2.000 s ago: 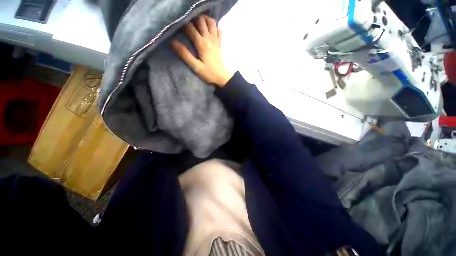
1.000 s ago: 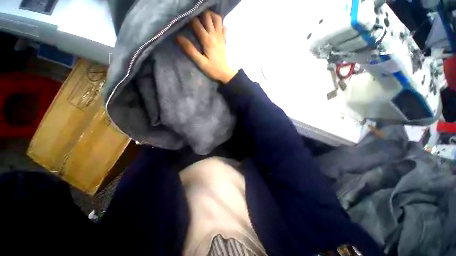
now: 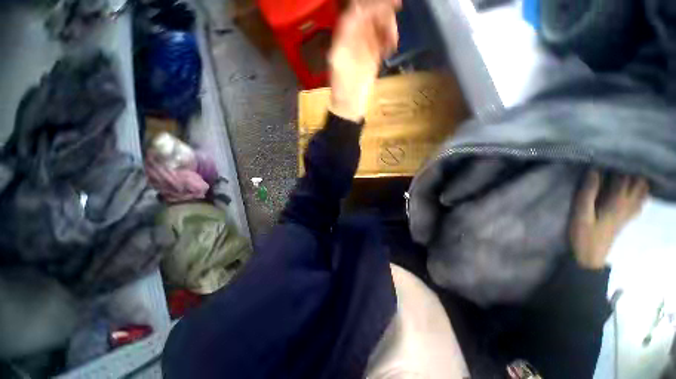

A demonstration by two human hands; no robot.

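The dark-grey jacket (image 3: pixel 496 229) hangs off the table's left part towards my lap, its pale zipper (image 3: pixel 511 152) curving along the upper edge. My right hand (image 3: pixel 604 215) lies against the cloth just below the zipper, fingers spread, some fingertips at the fold. My left hand (image 3: pixel 367 37) is blurred at the top centre, away from the jacket, stretched out above the floor and box. Its fingertips reach the picture's edge, and I cannot tell whether it holds anything.
A cardboard box (image 3: pixel 385 129) and a red stool (image 3: pixel 300 33) stand beyond my left arm. At left, dark-grey garments (image 3: pixel 81 192) lie heaped on another surface, beside pink and olive bundles (image 3: pixel 204 248). The white machine table (image 3: pixel 648 296) is at right.
The view has swung left, so the sewing machine is gone from it. My left hand has come into view, reaching out. My right hand stays on the jacket.
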